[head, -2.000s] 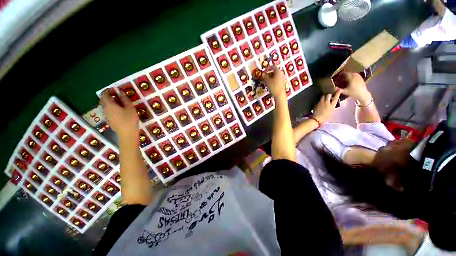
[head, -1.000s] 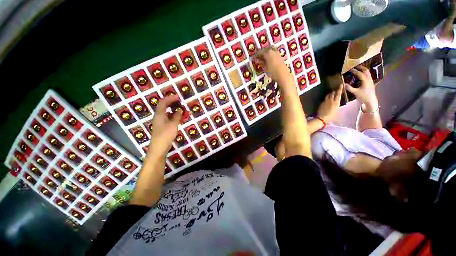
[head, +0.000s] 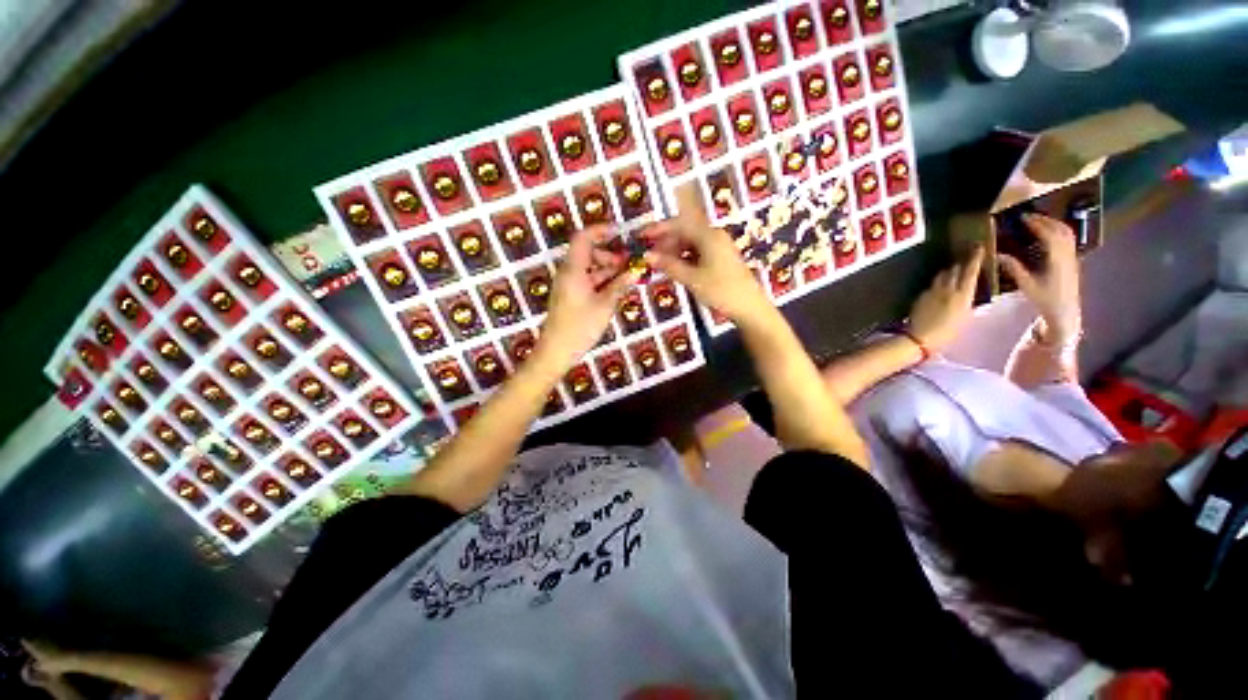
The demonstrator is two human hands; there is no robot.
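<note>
My left hand [head: 582, 298] holds a small red-and-black unit [head: 634, 256] with a shiny gold centre above the middle white compartment tray [head: 397, 317]. My right hand [head: 705, 267] meets it from the right, its fingertips closed at the unit; whether they also pinch a small loose piece is too small to tell. Many red units sit in the middle tray's pockets. The right-hand tray [head: 921, 203] also holds red units, with a heap of tiny black and cream pieces [head: 798, 226] over its lower pockets. Parts of both trays are hidden by my hands and forearms.
A third filled tray [head: 308, 317] lies at the left on the green belt [head: 260, 96]. A printed label [head: 312, 256] lies between the trays. At right, a neighbouring worker's hands are at an open cardboard box [head: 1081, 153]. A white fan [head: 1081, 34] stands top right. Another person's forearm shows bottom left.
My left hand has moved right and up with the unit. My right hand has come off the loose pieces, down and left to meet it. The trays appear shifted in the view.
</note>
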